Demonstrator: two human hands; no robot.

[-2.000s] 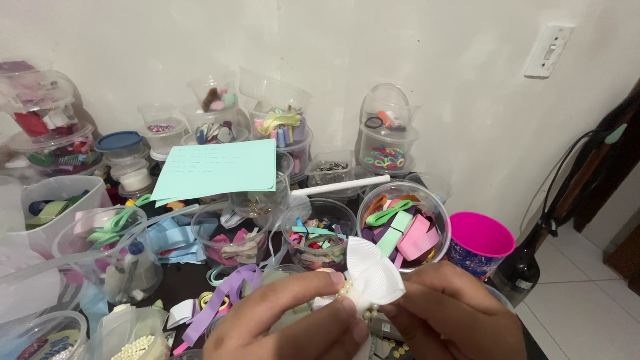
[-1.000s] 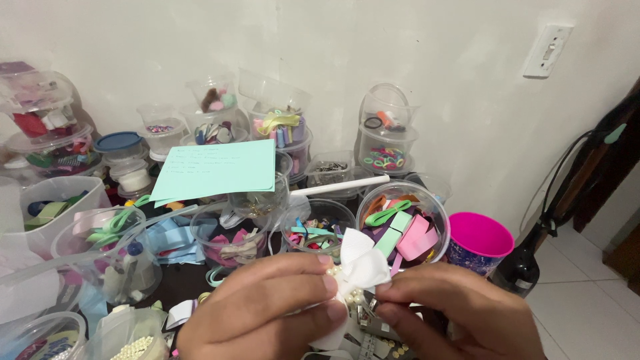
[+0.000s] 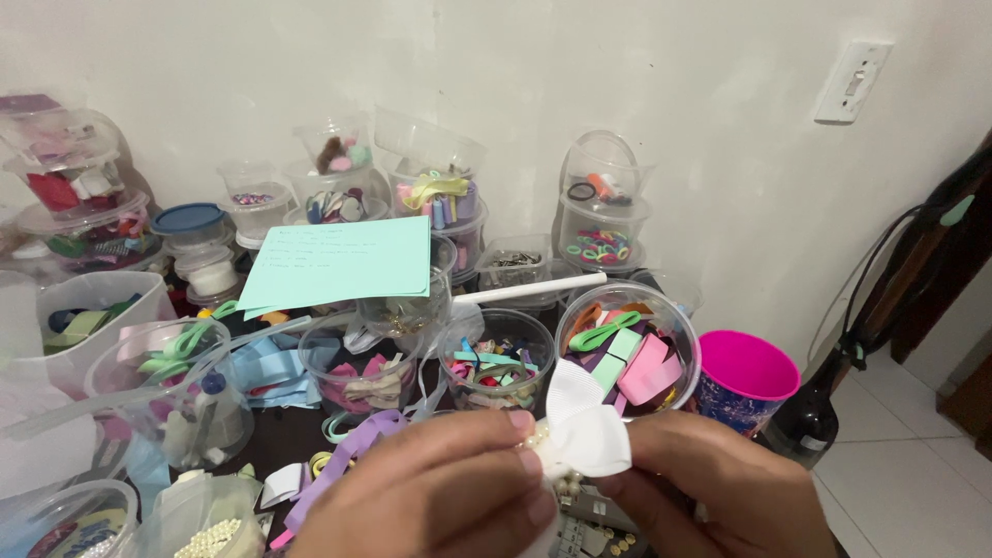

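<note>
A white grosgrain ribbon bow (image 3: 587, 426) with small pearl beads at its middle is held between my two hands, low in the view. My left hand (image 3: 442, 488) pinches its beaded middle and left side, and covers part of it. The fingertips of my right hand (image 3: 705, 480) grip the right loop. White material hangs below the bow, partly hidden by my left fingers. Just behind the bow stands a clear tub of ribbons (image 3: 694, 372), holding green and pink pieces. A lilac ribbon (image 3: 349, 457) lies left of my hands.
Clear tubs of trimmings crowd the dark table, some stacked by the wall. A green sheet with handwriting (image 3: 341, 260) rests on tubs near a white stick (image 3: 531, 288). A pink-rimmed cup (image 3: 748, 372) and a dark bottle (image 3: 814, 411) stand at right. Pearl beads (image 3: 209, 540) fill a tub at lower left.
The bow has turned in my fingers and sits slightly lower than two seconds ago. My left hand has shifted its grip around the beaded middle. Both hands still hold the bow.
</note>
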